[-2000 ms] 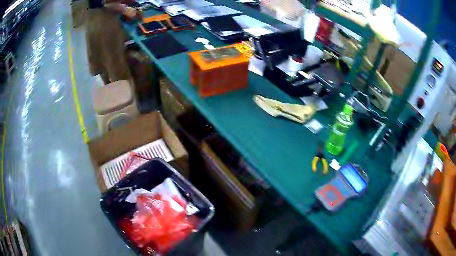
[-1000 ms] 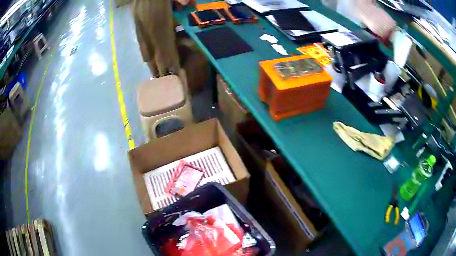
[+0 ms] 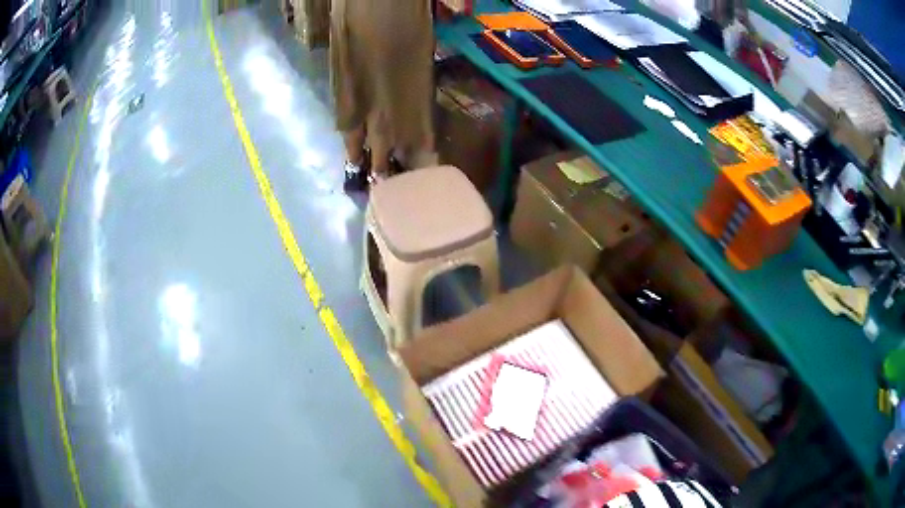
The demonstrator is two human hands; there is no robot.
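Neither of my hands is in view. Nearest in front of me is an open brown carton [image 3: 615, 337] on the floor, with a white slotted insert and a red-edged white piece [image 3: 518, 399] on it. A black waste bin [image 3: 685, 446] with red and white plastic inside is at the bottom edge, partly hidden by a black-and-white striped thing [image 3: 667, 494]. A beige plastic stool [image 3: 433, 210] stands behind the carton. An orange block [image 3: 756, 210] stands on the green bench [image 3: 685, 213].
A person in a long brown skirt [image 3: 385, 79] stands beyond the stool at the bench. The bench holds orange fixtures [image 3: 524, 46], a black mat [image 3: 583, 104] and a pale cloth [image 3: 837, 296]. Closed cartons [image 3: 561, 213] sit beneath. A yellow line [image 3: 316, 293] crosses the grey floor at left.
The view has swung left and moved towards the stool. The stool and carton appear larger, the orange block sits further right, and the bin has slid down and right.
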